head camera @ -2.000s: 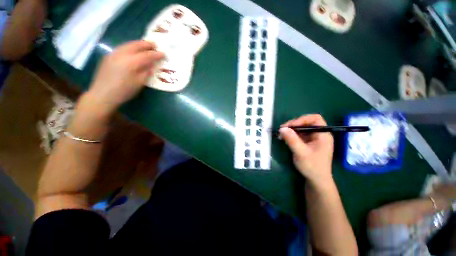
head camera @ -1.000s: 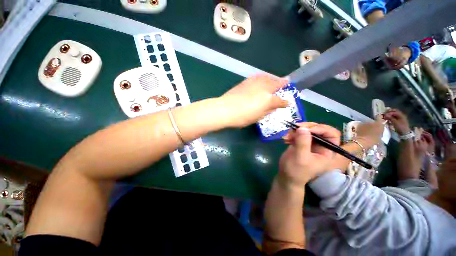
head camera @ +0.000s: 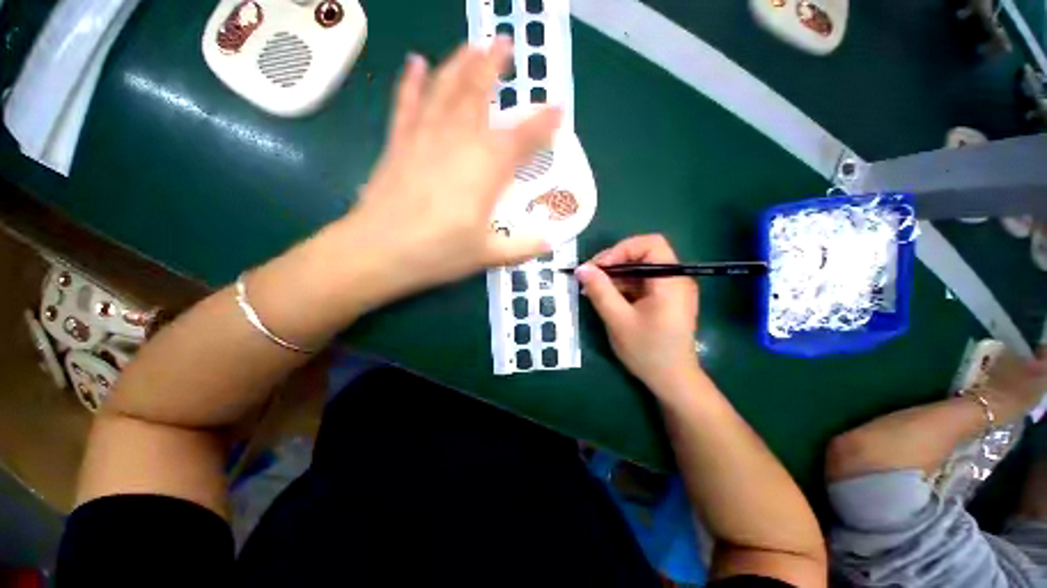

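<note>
A cream plastic housing (head camera: 565, 184) lies on the die-cut adhesive strip (head camera: 535, 327). My left hand (head camera: 448, 161), slightly blurred, is spread over the housing's left side and hides part of it. Its thumb and fingers are apart; whether they touch the housing I cannot tell. My right hand (head camera: 643, 301) holds the slim black pen-like tool (head camera: 712, 270) level, just right of the housing's lower edge. Its fine tip points left over the strip. The strip shows two columns of dark rounded squares above and below the housing.
A blue tray (head camera: 767, 281) heaped with thin white rings stands at right, by a grey metal post (head camera: 964, 178). Another housing (head camera: 287, 57) lies upper left, beside white strips (head camera: 57, 103). A carton of housings is at lower left. A neighbour's arm (head camera: 907, 442) shows at lower right.
My left hand has moved from the blue tray back to the housing on the strip. My right hand has moved left from the tray with the black tool, whose tip now points left over the strip.
</note>
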